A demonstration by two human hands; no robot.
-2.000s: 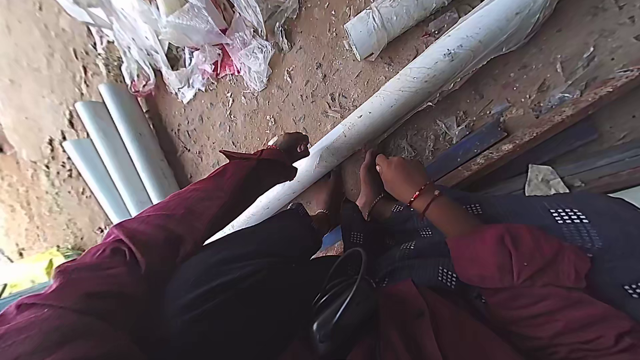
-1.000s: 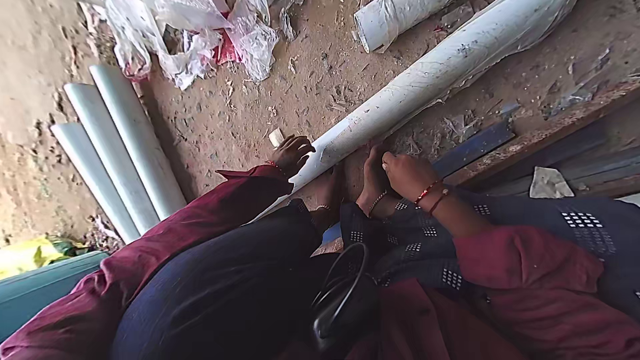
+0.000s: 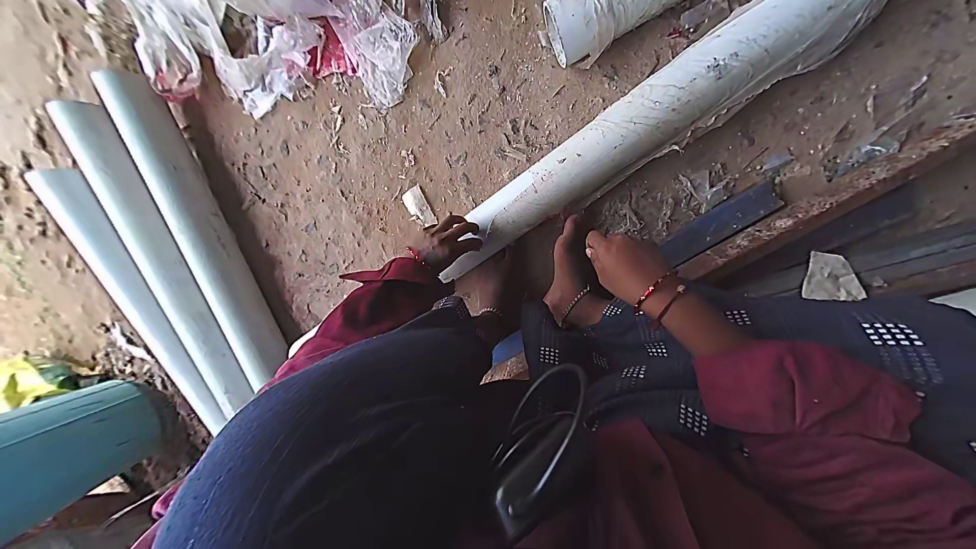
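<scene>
A long white pipe (image 3: 610, 145), partly wrapped in clear plastic film, lies diagonally on the dirt ground from the upper right to near my bare feet. My left hand (image 3: 451, 242), with a red thread at the wrist, rests with bent fingers at the pipe's near end; whether it grips the pipe is unclear. Close to those fingertips lies a small pale scrap (image 3: 418, 206). My right hand (image 3: 624, 263), wearing red bracelets, is beside my foot (image 3: 568, 267) with its fingers curled; its palm side is hidden, so I cannot see whether it holds something.
Several pale pipes (image 3: 183, 229) lie side by side at the left, with a blue-green cylindrical thing (image 3: 76, 442) below them. Crumpled plastic film (image 3: 305, 46) is at the upper left. Another wrapped pipe (image 3: 587, 27) lies at the top. Rusty and dark metal bars (image 3: 846, 191) are at the right.
The view has shifted somewhat. My left hand was over the pipe two seconds ago, then spread at its left edge; now it is nearer the pipe's end. My right hand stays beside my foot.
</scene>
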